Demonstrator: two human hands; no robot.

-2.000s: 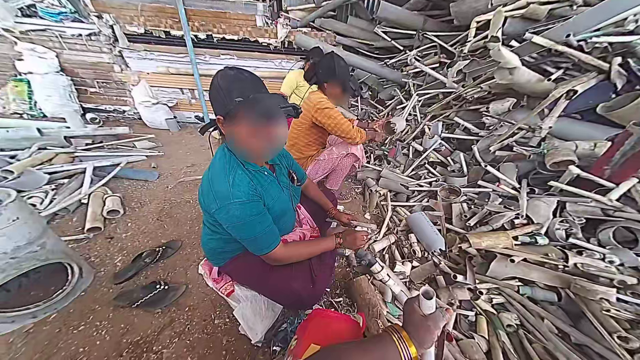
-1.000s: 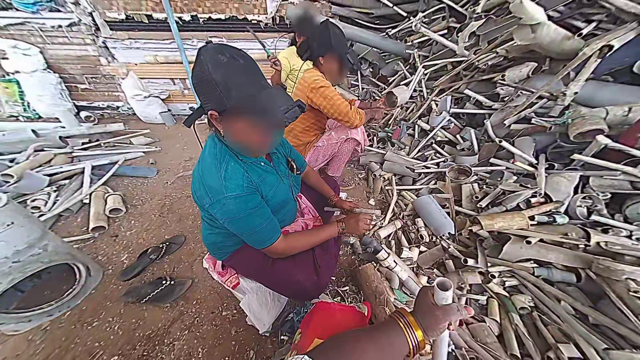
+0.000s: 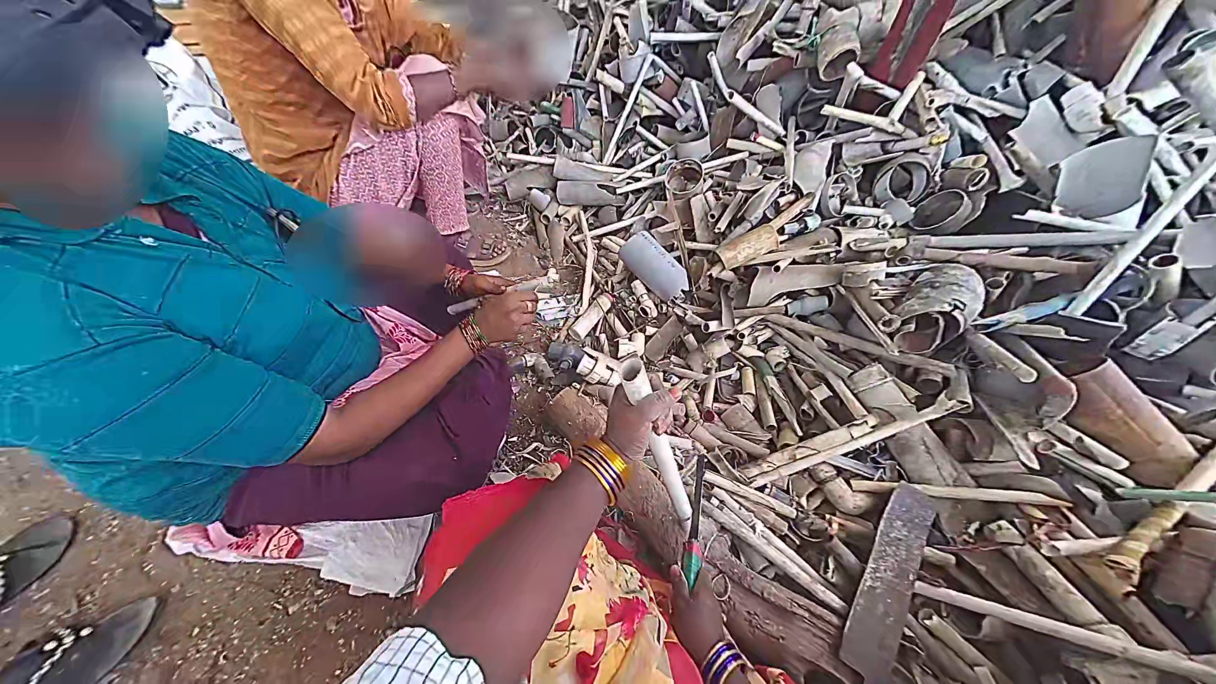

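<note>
My left hand point(image 3: 638, 424), with yellow bangles at its wrist, grips a white plastic pipe point(image 3: 671, 475) near its upper open end. The pipe slants down to the right over a wooden log point(image 3: 760, 603). My right hand point(image 3: 695, 608), with blue and silver bangles, is low in the view and holds a screwdriver-like tool point(image 3: 693, 551) by its green and red handle, its dark shaft pointing up beside the pipe's lower end. Part of the right hand is cut off by the frame's edge or hidden by cloth.
A person in a teal shirt point(image 3: 171, 332) sits close at left, holding a thin pipe point(image 3: 503, 293). Another in orange point(image 3: 294, 85) sits behind. Scrap pipes point(image 3: 817, 351) are heaped ahead and right. A flat metal bar point(image 3: 888, 579) lies near the log; sandals point(image 3: 90, 646) lie lower left.
The view has swung right and down. My right hand and its tool, not seen in the earlier frames, are now in view. My left hand still holds the white pipe.
</note>
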